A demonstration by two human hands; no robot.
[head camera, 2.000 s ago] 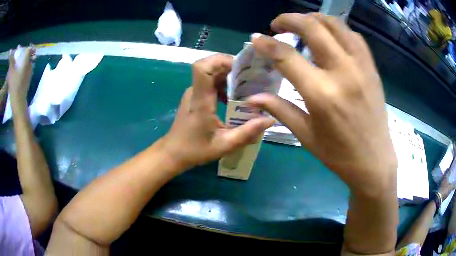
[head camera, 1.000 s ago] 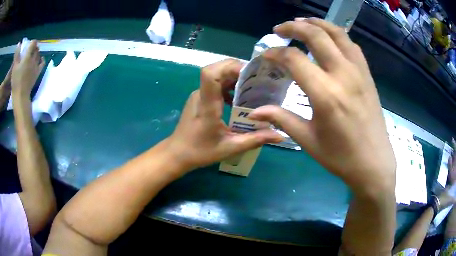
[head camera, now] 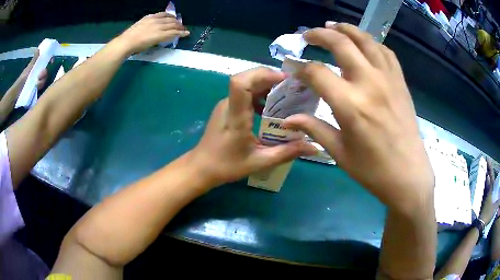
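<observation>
A tall narrow carton [head camera: 271, 176] stands upright on the green bench, its top open and its coloured brand word facing me. My left hand [head camera: 246, 128] is closed around its upper part, fingers on the left side and thumb across the front. A white sheet, seemingly a folded leaflet [head camera: 296, 98], shows in the carton's mouth. My right hand [head camera: 356, 104] is at the opening, thumb at the front edge and fingers above, touching the leaflet or a flap; which one is partly hidden. Crumpled white material [head camera: 288, 46] sticks up beside my right fingertips.
A leaflet stack [head camera: 328, 116] lies behind the carton. Waiting cartons [head camera: 450, 183] stand at the right, with another person's hand [head camera: 487, 198] beside them. A neighbour's arm [head camera: 71, 104] reaches across the left side. A metal post [head camera: 378, 21] rises from the pale rail [head camera: 219, 64].
The neighbour's arm at the left has reached to the belt and holds the white pouch. The crumpled white material shows more above the carton. My hands and the carton have shifted slightly right in view.
</observation>
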